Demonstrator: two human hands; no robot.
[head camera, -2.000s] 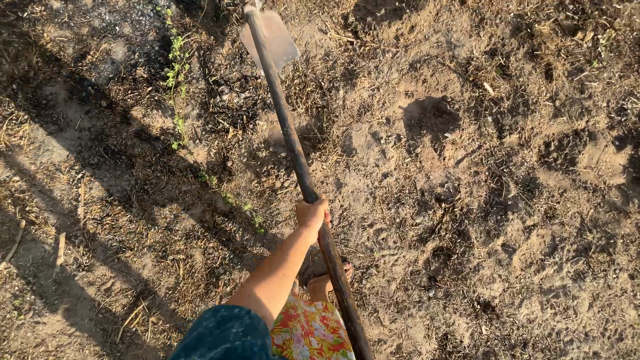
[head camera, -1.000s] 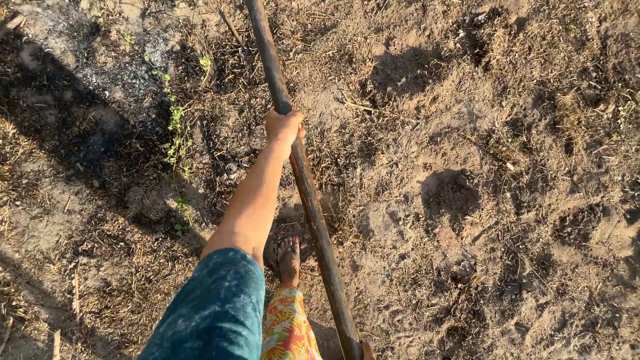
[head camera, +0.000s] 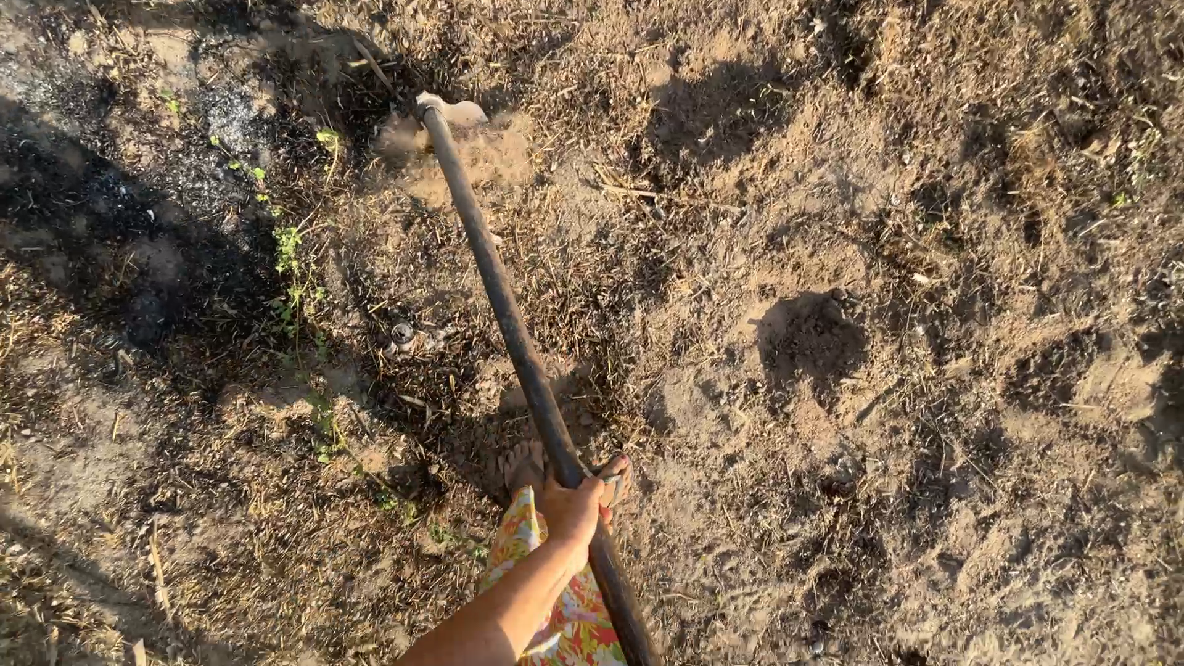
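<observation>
A hoe with a long dark wooden handle (head camera: 518, 342) runs from the bottom edge up to the upper left. Its pale metal blade (head camera: 462, 113) is partly sunk in or hidden by loose soil, with a blur of dust beside it. My left hand (head camera: 572, 513) is closed around the handle, just in front of my feet. The handle's lower end leaves the picture at the bottom, and my right hand is not in view.
My feet (head camera: 523, 467) are close below the handle, under a floral-patterned cloth (head camera: 578, 620). A green creeping weed (head camera: 291, 250) grows left of the hoe. Dark ash (head camera: 157, 268) lies farther left. Dry straw litters uneven soil, with a shaded hollow (head camera: 812, 338) at the right.
The hoe blade, out of view one second ago, is down at the soil with dust around it. My left hand has moved lower, near my feet, still holding the handle.
</observation>
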